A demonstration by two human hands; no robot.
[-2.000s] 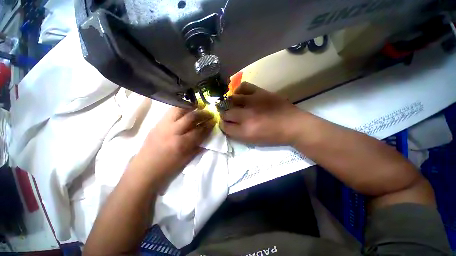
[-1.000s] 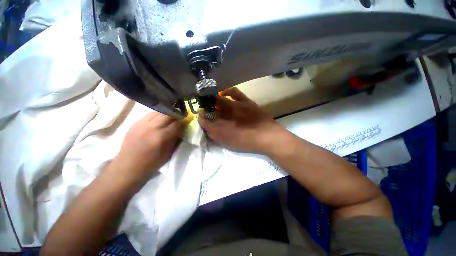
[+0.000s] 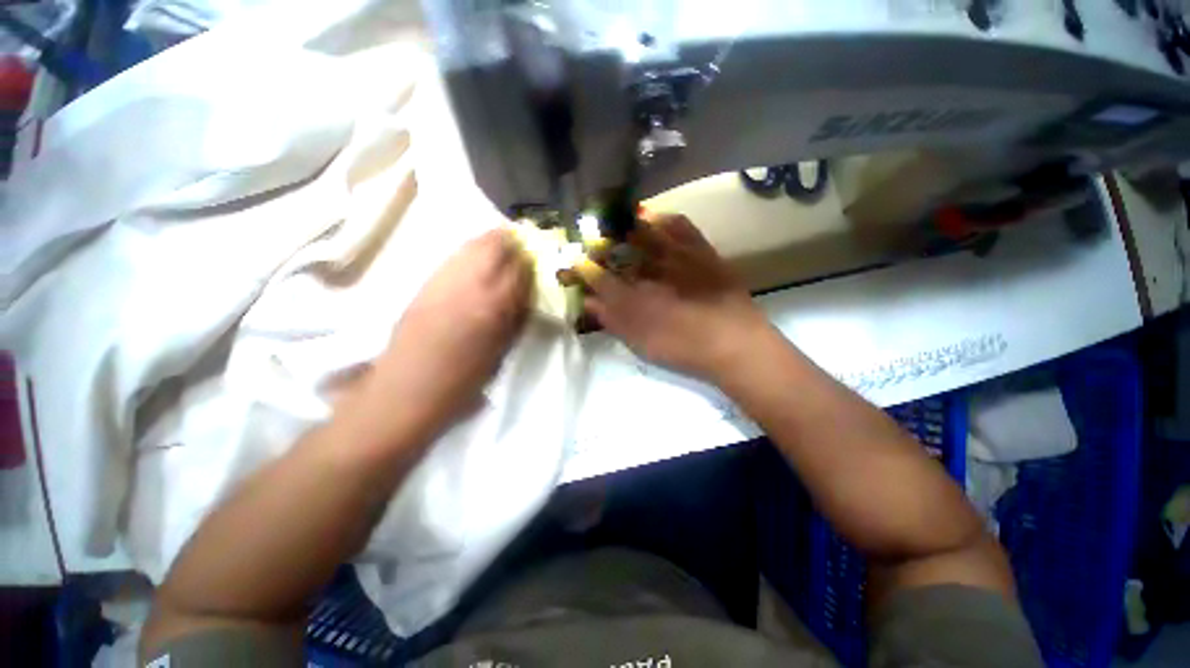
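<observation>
A large white cloth garment piece (image 3: pixel 248 261) lies bunched over the left of the table and hangs over its front edge. The grey-white sewing machine (image 3: pixel 783 111) stands above it, its needle area lit yellow. My left hand (image 3: pixel 476 294) holds the cloth just left of the needle area, fingers closed on it. My right hand (image 3: pixel 672 294) is just right of the needle area, fingertips at the cloth edge under the machine head. The needle and the exact fingertip grip are blurred and partly hidden.
Black-handled scissors (image 3: pixel 786 178) lie on the beige machine bed (image 3: pixel 731 228). A red object (image 3: pixel 972 215) is under the arm. Printed marks run along the white table's front edge (image 3: pixel 900 372). Blue baskets (image 3: pixel 1070 509) with white cloth stand below at right. A red piece (image 3: pixel 11 411) is at far left.
The view has shifted, showing the machine head from another angle and the scissors more fully. Both hands stay at the needle area; my left hand looks more closed, with its fingertips higher beside the head.
</observation>
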